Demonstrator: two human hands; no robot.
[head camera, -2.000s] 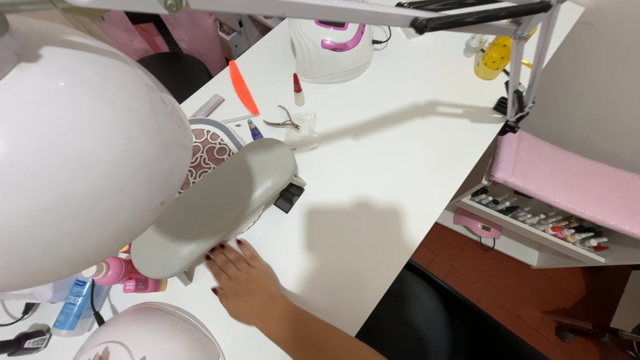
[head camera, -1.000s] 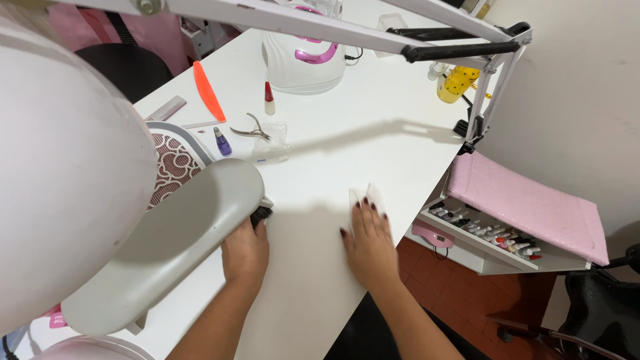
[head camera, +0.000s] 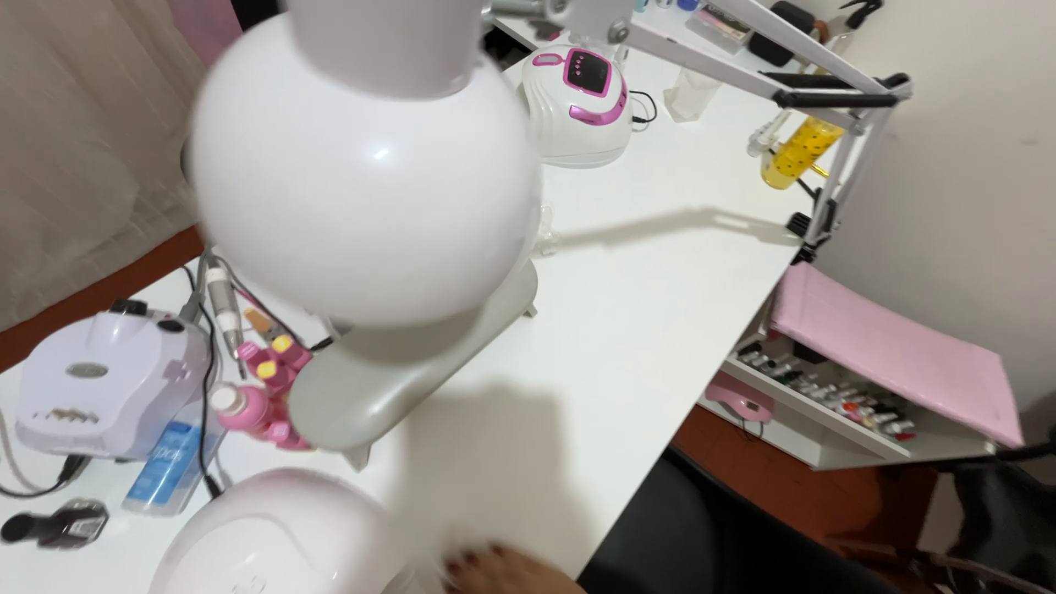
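My right hand (head camera: 503, 569), blurred and partly cut off, is at the bottom edge, its dark-nailed fingers low over the white table. A pale, blurred shape touches or lies beside the fingertips; whether they hold it cannot be told. To their left stands a rounded pale-pink device (head camera: 272, 536). The grey padded armrest (head camera: 412, 371) stands farther up the table, partly hidden by the round white lamp head (head camera: 363, 181). My left hand is out of view.
Pink bottles (head camera: 247, 408), a blue-labelled bottle (head camera: 165, 466), a dark polish bottle (head camera: 74, 524) and a white nail-drill unit (head camera: 111, 384) crowd the left. A white-and-pink nail lamp (head camera: 577, 107) stands at the back. The lamp's jointed arm (head camera: 841, 165) is clamped at the right edge.
My left hand has left the armrest's end and gone out of view. My right hand has left the white wipe's spot on the table and is now at the bottom edge. The view has shifted greatly.
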